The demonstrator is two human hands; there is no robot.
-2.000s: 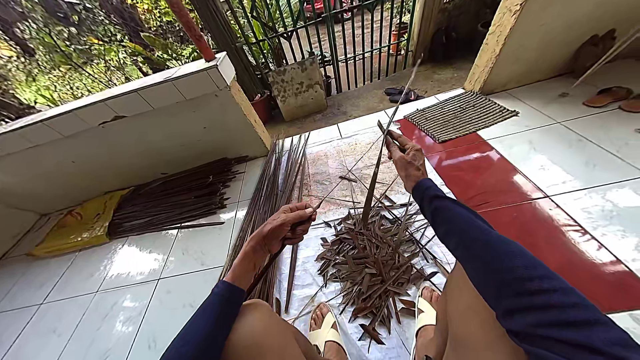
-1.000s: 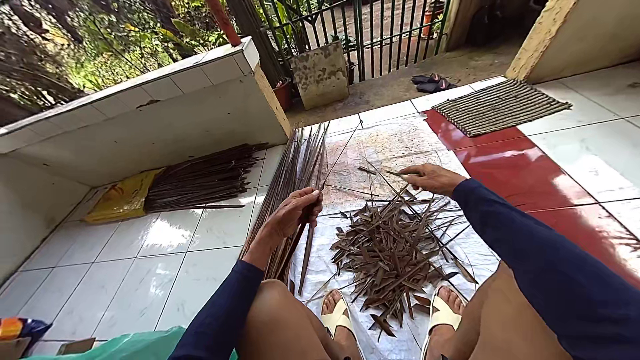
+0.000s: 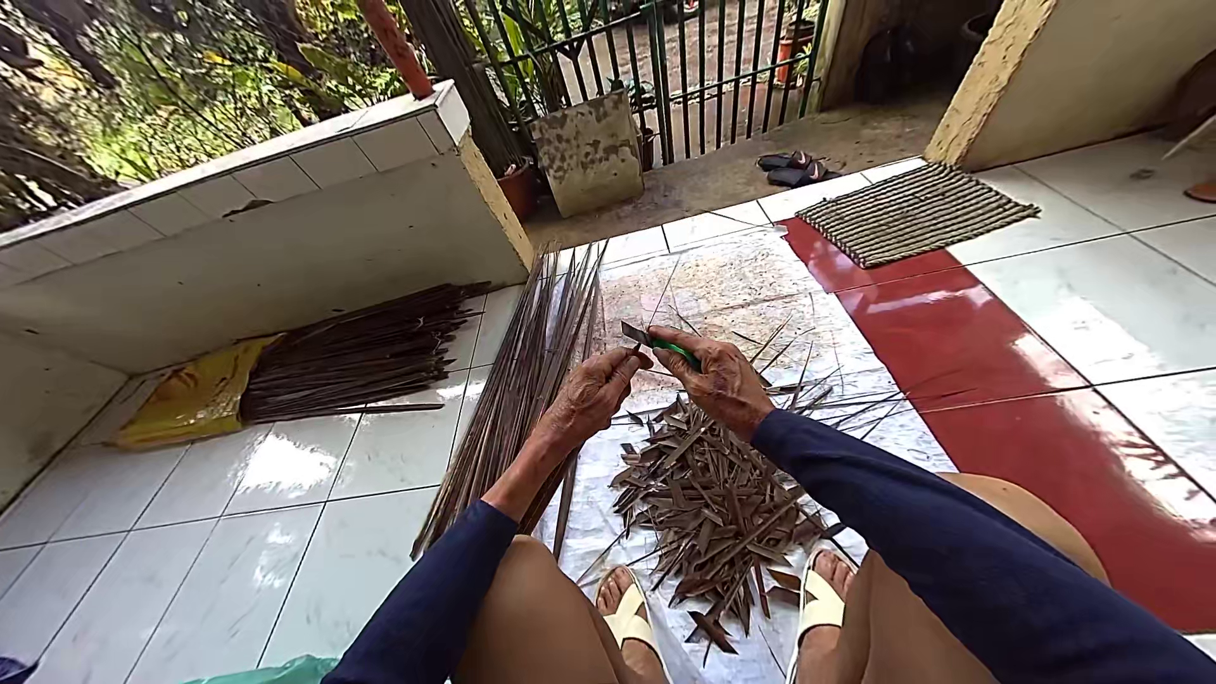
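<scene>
My left hand [image 3: 591,397] grips the end of a thin brown leaf strip, much of which is hidden by the hand. Close to its fingertips, my right hand [image 3: 717,375] is closed on a green-handled knife [image 3: 679,353], the blade pointing left over the strip's end. Below both hands lies a heap of short brown leaf scraps [image 3: 712,503] on a white sheet [image 3: 750,275]. Long dried leaf strips or midribs [image 3: 518,380] lie in a bundle to the left, beneath my left forearm.
A second dark bundle [image 3: 361,356] lies partly in a yellow sack [image 3: 199,394] by the low wall [image 3: 247,256]. A woven mat [image 3: 917,214] rests beyond the red floor band [image 3: 1045,399]. Sandals [image 3: 796,169] sit near the metal gate [image 3: 703,85]. My feet flank the scraps.
My right hand has come in from the right to beside my left hand. The knife's green handle and blade now show plainly.
</scene>
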